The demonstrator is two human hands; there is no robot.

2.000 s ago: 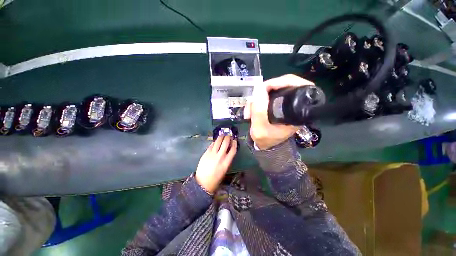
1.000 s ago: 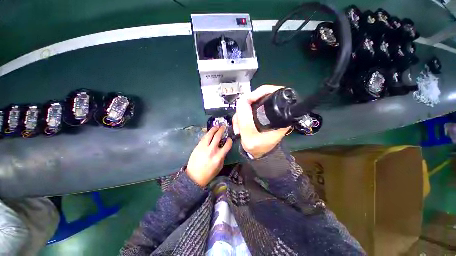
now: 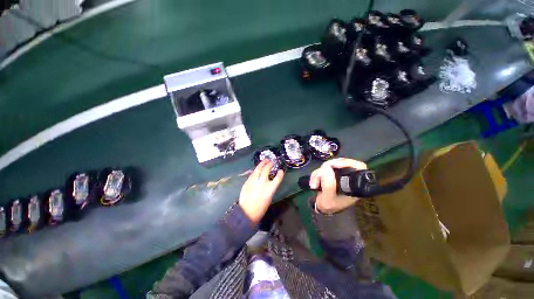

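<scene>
My left hand (image 3: 259, 190) has its fingertips on a round black unit (image 3: 268, 157) with a pale circuit board, right of the screw feeder's front. Two more black units, one in the middle (image 3: 293, 150) and one at the right (image 3: 322, 144), stand beside it in a row. My right hand (image 3: 336, 185) grips the black electric screwdriver (image 3: 358, 182), held nearly level at the bench's front edge, its tip end pointing left, off the units. The grey screw feeder (image 3: 206, 111) stands to the left with a dark drum inside. Any screws are too small to see.
A row of black units (image 3: 56, 204) stands at the left. A heap of black units (image 3: 382, 52) lies at the back right, with a whitish pile (image 3: 458, 75) beside it. The screwdriver's black cable (image 3: 413, 146) loops at the right. An open carton (image 3: 410, 216) is below the bench.
The view has turned, so the feeder shows further left. My right hand has moved the screwdriver away from the unit, to the right and toward me. The unit under my left hand now stands beside others.
</scene>
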